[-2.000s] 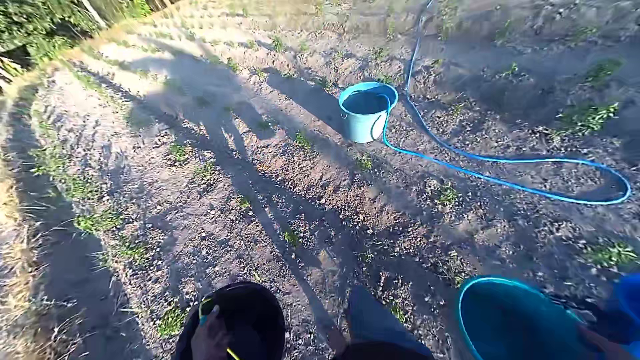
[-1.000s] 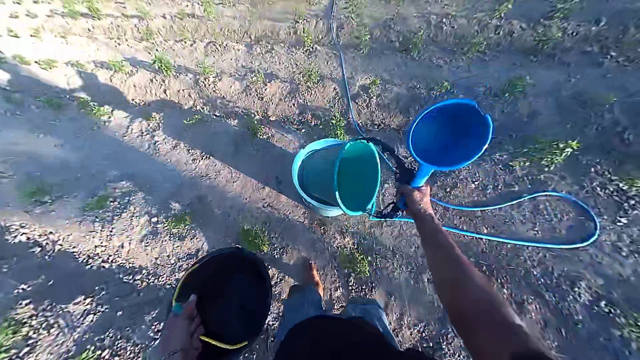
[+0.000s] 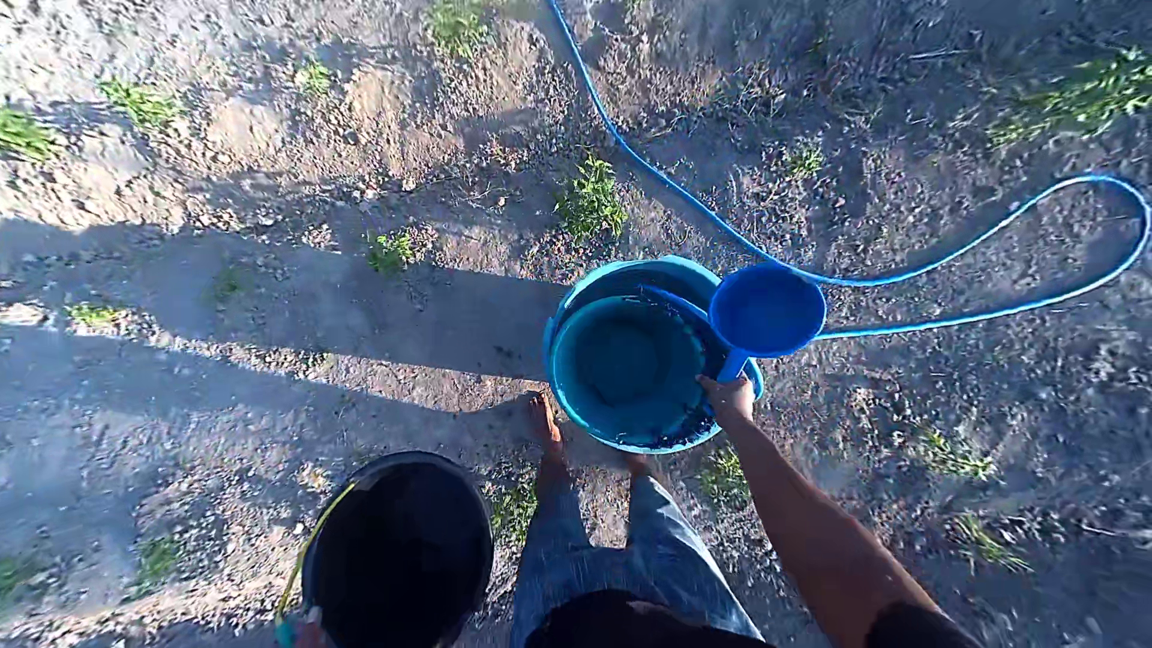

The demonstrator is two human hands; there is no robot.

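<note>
My right hand [image 3: 731, 396] is closed on the handle of a blue plastic dipper [image 3: 767, 310], at the right rim of a large light-blue tub [image 3: 670, 270]. Inside that tub is a teal bucket [image 3: 621, 369], tilted, its mouth facing up at me. Whether my right hand also grips the bucket's handle cannot be made out. At the bottom left a black bucket [image 3: 396, 558] hangs beside my legs. My left hand [image 3: 310, 630], mostly cut off by the frame's lower edge, is at the yellow handle [image 3: 310, 549] of the black bucket.
A blue hose [image 3: 661, 175] runs from the top edge to the tub and loops out over the ground at the right [image 3: 1017, 315]. My bare foot [image 3: 545, 421] stands close to the tub's near side. Small green plants [image 3: 591, 200] grow in the dry, stony soil.
The teal bucket, held over the tub's right side a second ago, is now down inside it. The dipper has moved down close to the tub's right rim. The tub now lies nearer my feet.
</note>
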